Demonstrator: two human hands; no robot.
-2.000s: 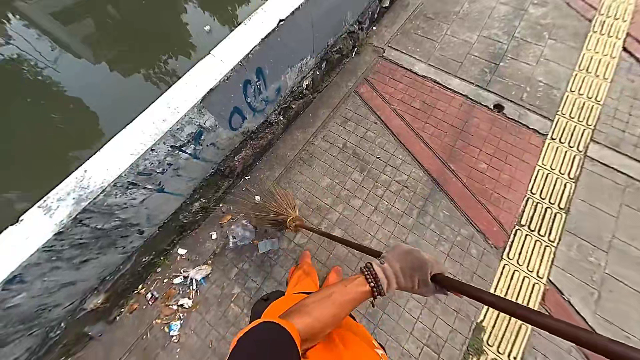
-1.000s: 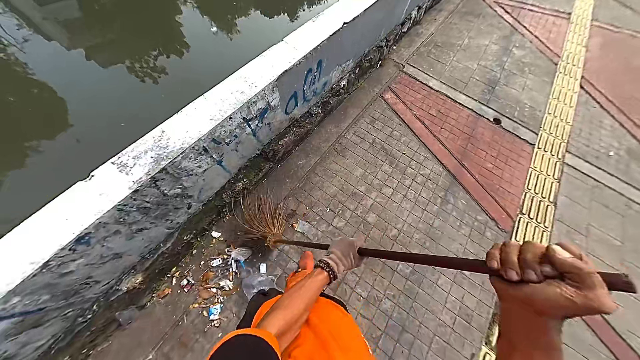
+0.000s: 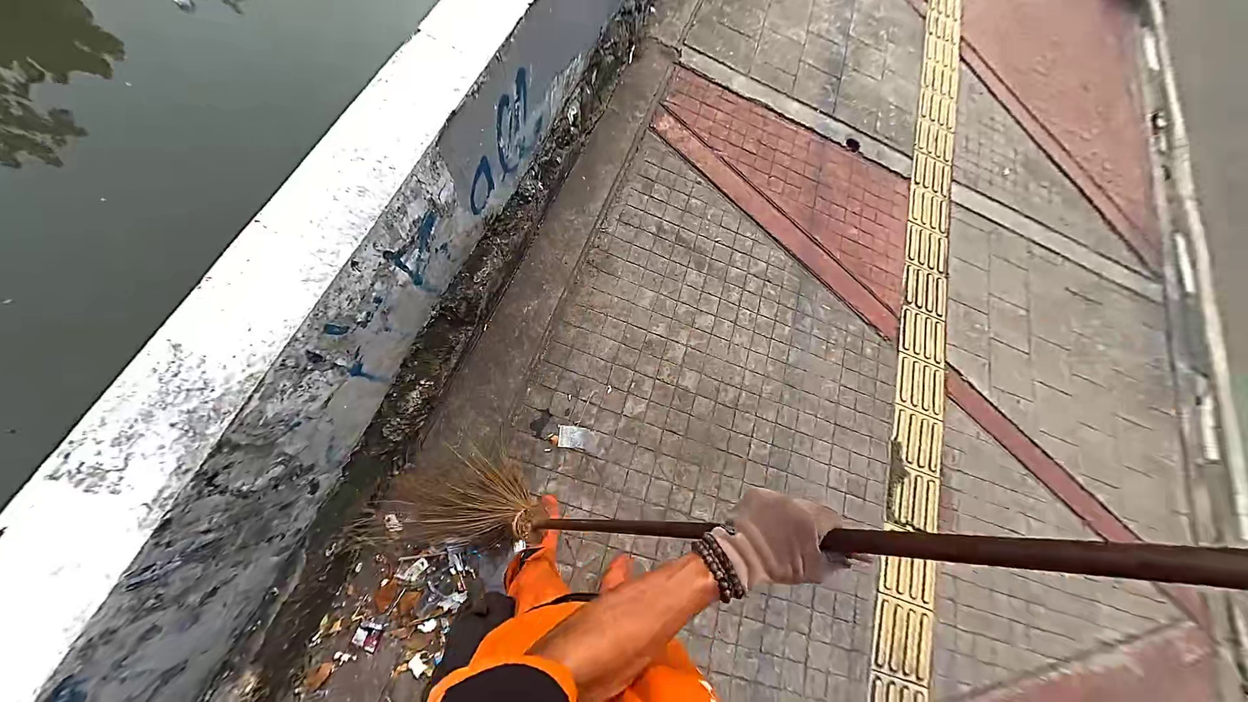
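My left hand (image 3: 785,538), in a pale work glove with a beaded bracelet at the wrist, is closed around the long brown handle (image 3: 1033,555) of a broom. At the handle's left end, the fanned straw bristles (image 3: 468,499) rest at the pavement's edge beside the wall, slightly blurred. Just below them lies a scatter of litter and dry leaves (image 3: 395,609). A small pale wrapper (image 3: 575,438) lies apart on the grey tiles, above and right of the bristles. My right hand is out of view, and the handle runs off the right edge.
A low painted wall (image 3: 322,366) with blue graffiti and a white top (image 3: 244,253) separates the pavement from the water (image 3: 214,107). My feet in orange (image 3: 541,575) stand close to the bristles. A yellow tactile strip (image 3: 921,390) crosses the paving, with a kerb (image 3: 1194,253) farther right.
My bare right hand came onto the handle's far end between the first two frames and is now out of view. The bristles have moved over the litter's upper edge, leaving the wrapper apart.
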